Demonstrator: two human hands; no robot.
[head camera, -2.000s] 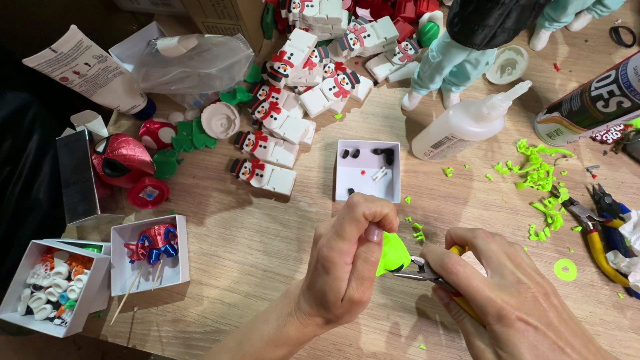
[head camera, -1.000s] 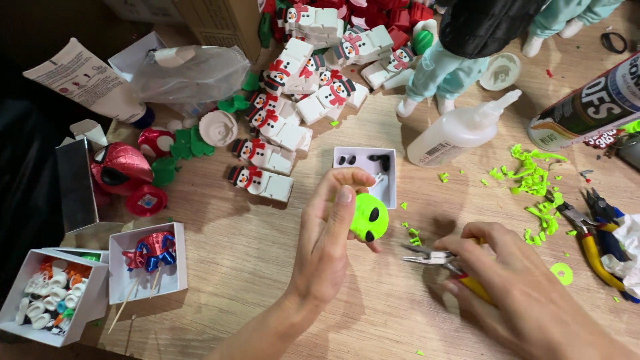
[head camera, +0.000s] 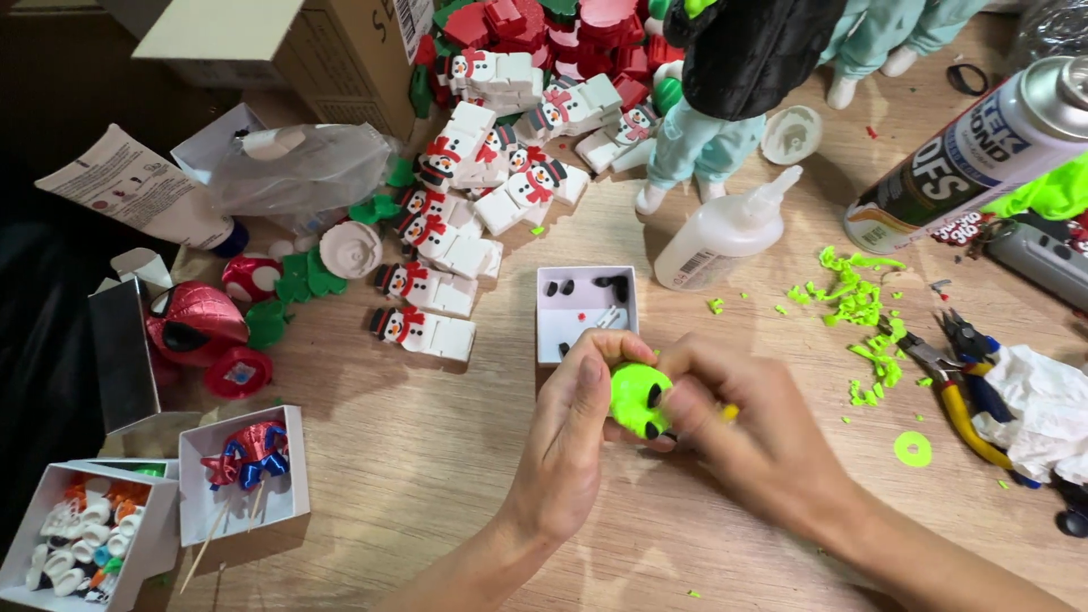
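Note:
A neon-green alien head (head camera: 633, 399) with black eyes sits between my hands, low in the middle of the head view. My left hand (head camera: 571, 433) holds it from the left, fingers curled behind it. The fingers of my right hand (head camera: 739, 408) touch its right side near the eyes. A bit of yellow handle (head camera: 729, 412) shows behind my right hand; the rest of that tool is hidden, and whether this hand grips it I cannot tell. Just beyond my left fingers stands a small white box (head camera: 586, 316) with black and white parts.
Snowman figures (head camera: 442, 289) lie in a pile beyond; a squeeze bottle (head camera: 722, 229), a spray can (head camera: 960, 153) and dressed figures (head camera: 710, 93) stand at the back right. Green scraps (head camera: 850, 293) and pliers (head camera: 943, 365) lie right. Boxes of small parts (head camera: 93, 527) and a Spider-Man body (head camera: 255, 450) stand left.
A second ago my right hand was over the pliers, apart from the green head; now its fingers are at the head. My left hand has kept hold of it.

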